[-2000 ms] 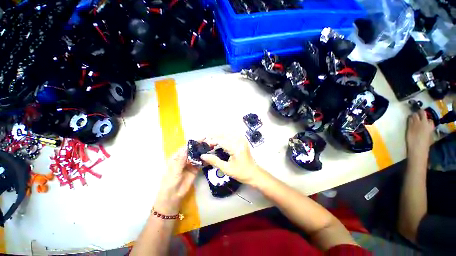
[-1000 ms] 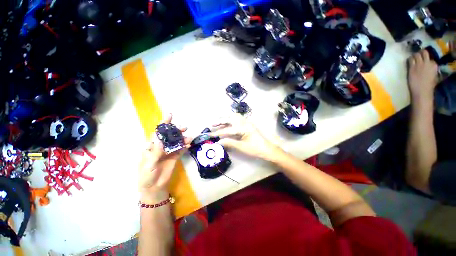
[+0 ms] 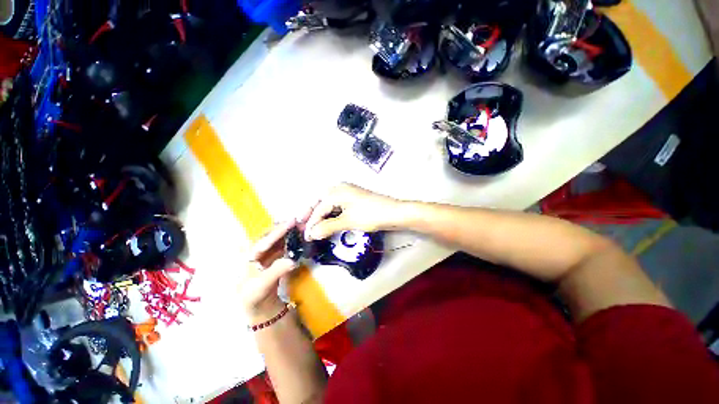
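Note:
My left hand (image 3: 266, 272), with a beaded bracelet at its wrist, holds a small dark camera module (image 3: 295, 243) at its fingertips. My right hand (image 3: 347, 211) has its fingers pinched together just right of the module, beside the housing; what lies between the fingertips is too small to make out. A glossy black housing (image 3: 364, 261) with a white disc inside lies on the table under my right hand. A thin dark wire runs out from it to the right. Two loose camera modules (image 3: 356, 119) lie touching each other further back.
A housing with a board (image 3: 482, 150) stands at the right, with more such housings (image 3: 579, 59) behind it. Red pieces (image 3: 169, 293) and orange parts (image 3: 147, 332) lie left, near a black ring (image 3: 135, 359). Dark housings (image 3: 134, 248) are piled at the left. Yellow tape (image 3: 229, 180) crosses the tabletop.
The view has turned and shifted. My right fingers have moved from beside the housing to the module in my left hand. The module, shown face-on before, is now turned edge-on.

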